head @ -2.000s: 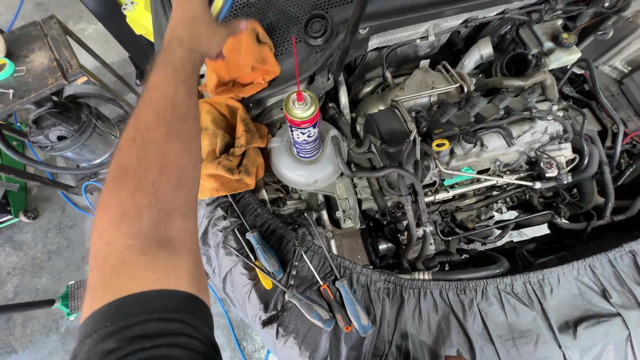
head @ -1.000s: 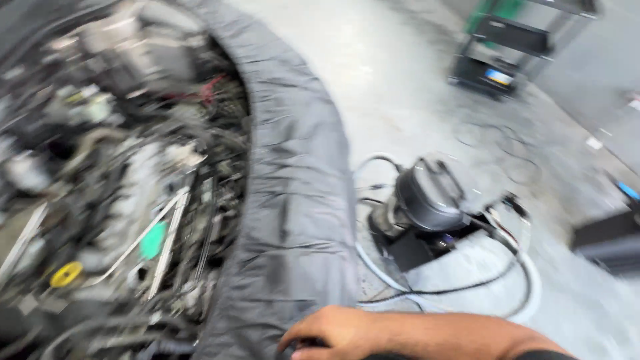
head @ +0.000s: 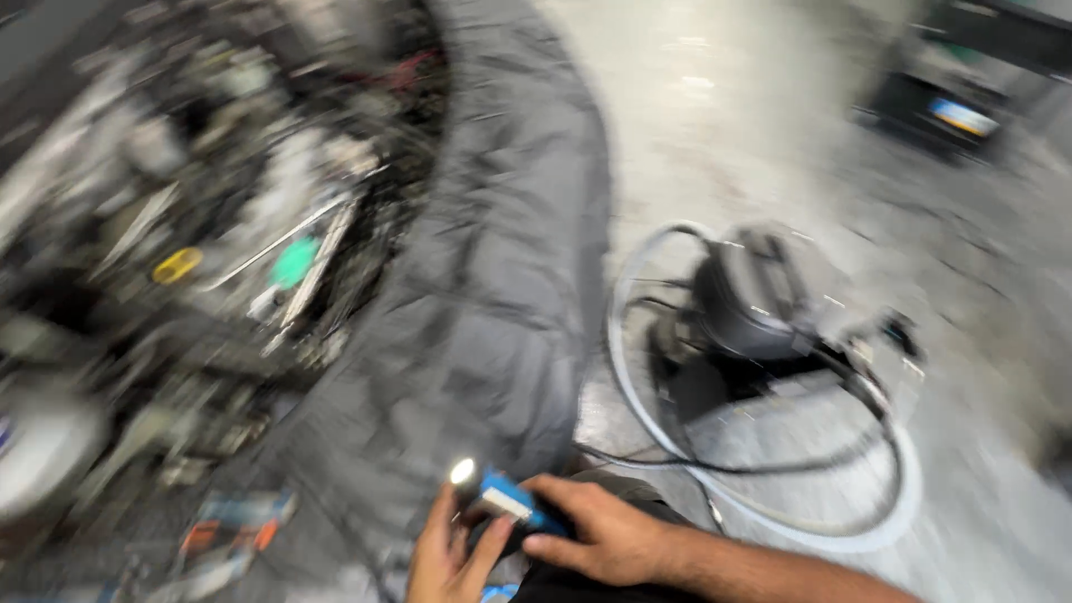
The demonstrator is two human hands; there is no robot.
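Near the bottom middle, both hands meet on a small blue and black work light (head: 512, 502), with a bright lit spot at its upper left end. My left hand (head: 456, 544) has its fingers around the light's left side. My right hand (head: 590, 523) comes in from the right and grips the blue end. A grey fender cover (head: 494, 335) lies beneath and beyond them. Blurred screwdrivers with blue and orange handles (head: 230, 536) rest on the cover to the left. The car's engine (head: 276, 193) fills the upper left, with a yellow ring (head: 177, 265) and a green part (head: 294, 262).
A black canister vacuum cleaner (head: 745, 293) with a pale grey hose (head: 624, 352) stands on the concrete floor right of the car. A dark cart (head: 930, 109) is at the upper right. A white reservoir (head: 50, 452) sits at the left edge.
The view has swung far to the right. One second ago one hand was on the cover's edge at the bottom; now both hands are together on the blue and black light.
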